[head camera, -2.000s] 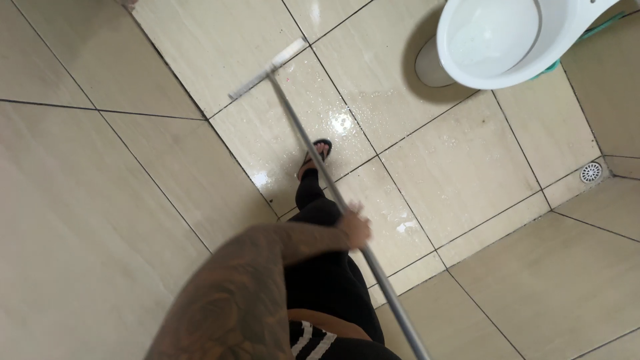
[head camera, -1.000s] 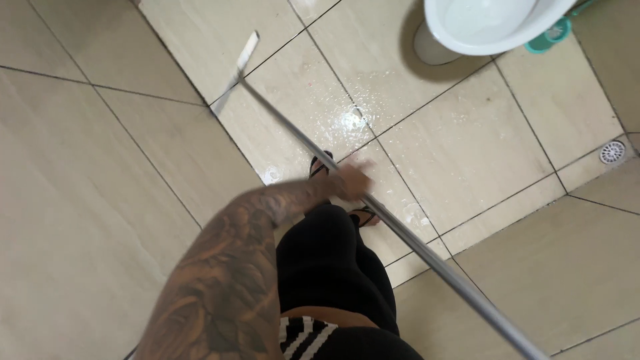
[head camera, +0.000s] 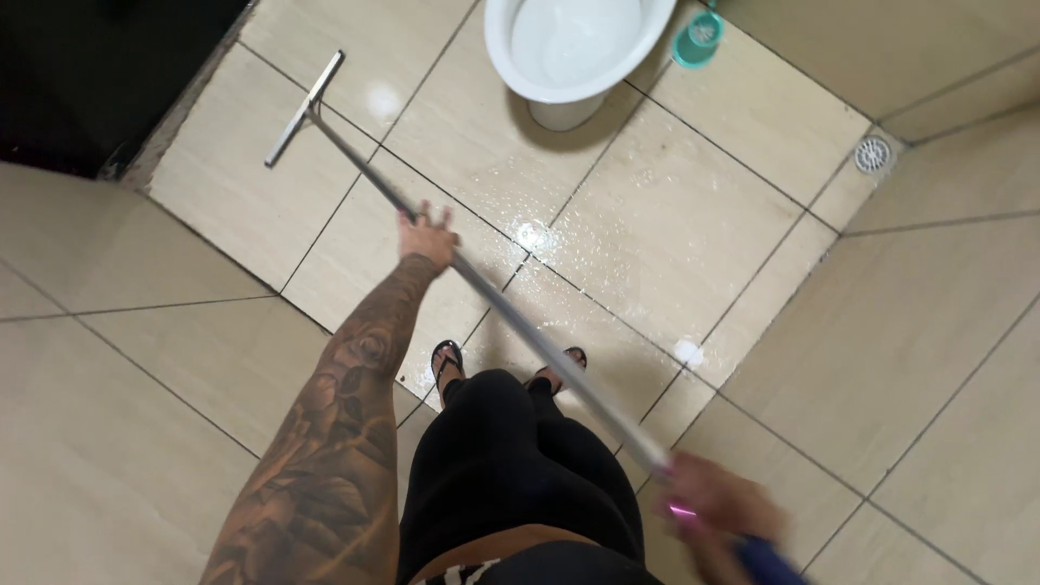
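A floor squeegee (head camera: 304, 110) with a long metal pole (head camera: 520, 321) lies across the view, its blade on the beige tiles at the upper left. My left hand (head camera: 428, 236) is on the pole's lower half, palm against it, with some fingers spread. Toward the pole's upper end, my right hand (head camera: 719, 500) is closed around it at the lower right, blurred. Wet, glistening floor tiles (head camera: 601, 252) spread between the toilet and my feet, which wear black flip-flops.
A white toilet (head camera: 565, 114) stands at the top centre, with a teal brush holder (head camera: 697, 41) beside it. A round floor drain (head camera: 873, 154) sits by the right wall. Tiled walls (head camera: 122, 382) flank the floor, and a dark doorway-like area (head camera: 97, 73) is at the upper left.
My right hand has come into view on the pole. My left hand has reached farther along it, toward the blade. The squeegee blade has shifted across the tiles, and the view has moved.
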